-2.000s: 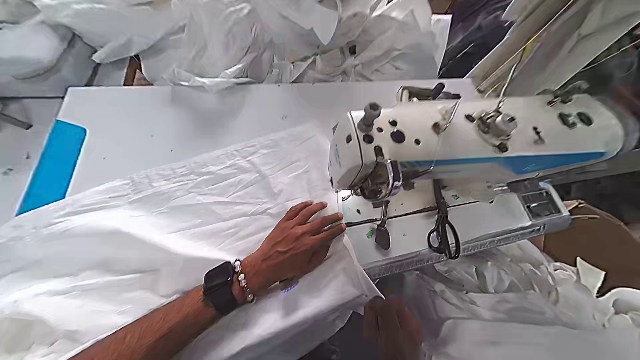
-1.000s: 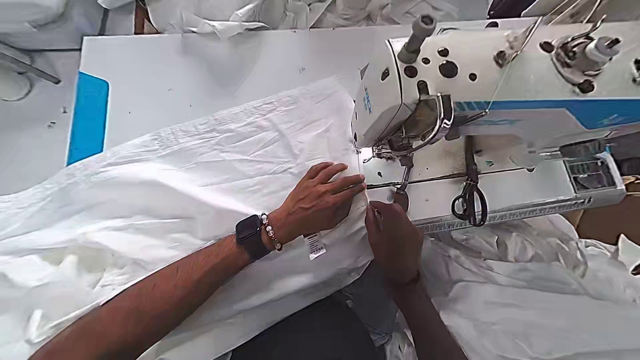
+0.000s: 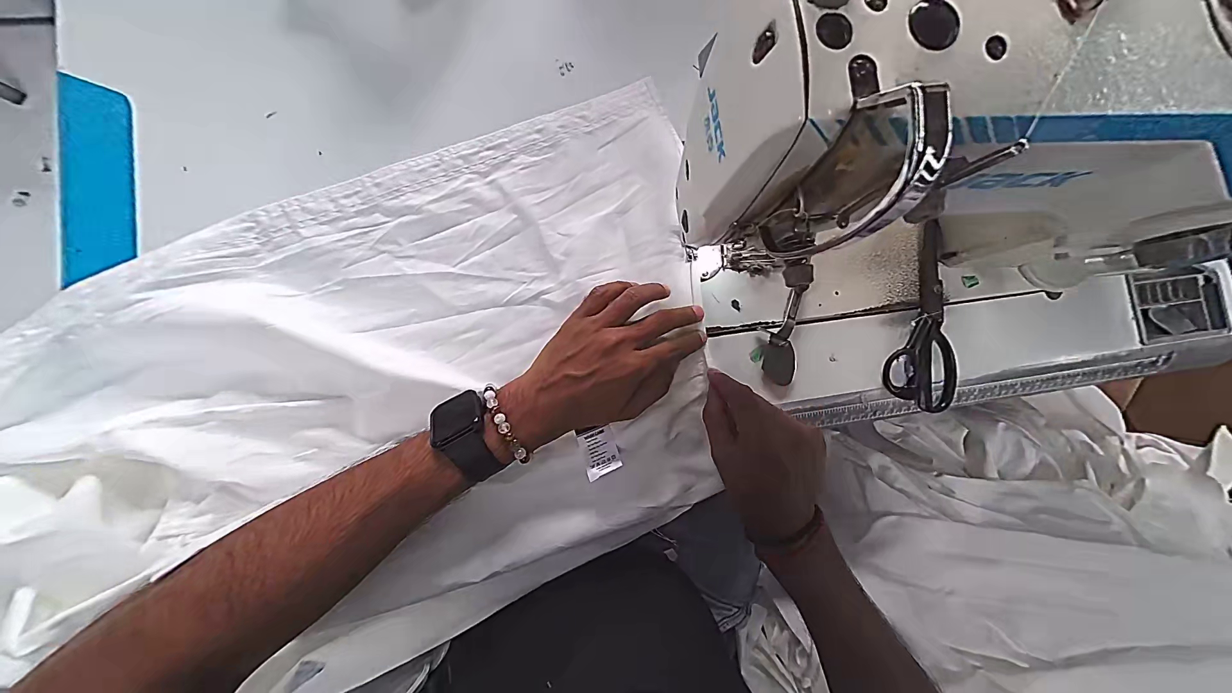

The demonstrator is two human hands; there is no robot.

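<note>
White fabric [image 3: 404, 289] spreads over the table, its right edge running under the lit needle area of a Jack sewing machine [image 3: 751, 125]. My left hand [image 3: 616, 356], with a watch and bead bracelet at the wrist, lies flat on the cloth, fingertips at that edge just below the presser foot [image 3: 736, 258]. Closer to me, my right hand [image 3: 765, 448] pinches the same edge between thumb and fingers. A small printed care label [image 3: 600, 452] shows on the cloth beneath my left palm.
Black-handled scissors [image 3: 924, 366] lie on the machine bed right of my hands. A dark lever [image 3: 782, 356] hangs near the needle area. A measuring scale [image 3: 972, 393] runs along the bed's front edge. More white fabric [image 3: 1039, 539] is heaped at the lower right.
My right hand, low and apart from the machine two seconds ago, has come up to the cloth edge beside my left hand. The care label has come into sight. The view has moved closer.
</note>
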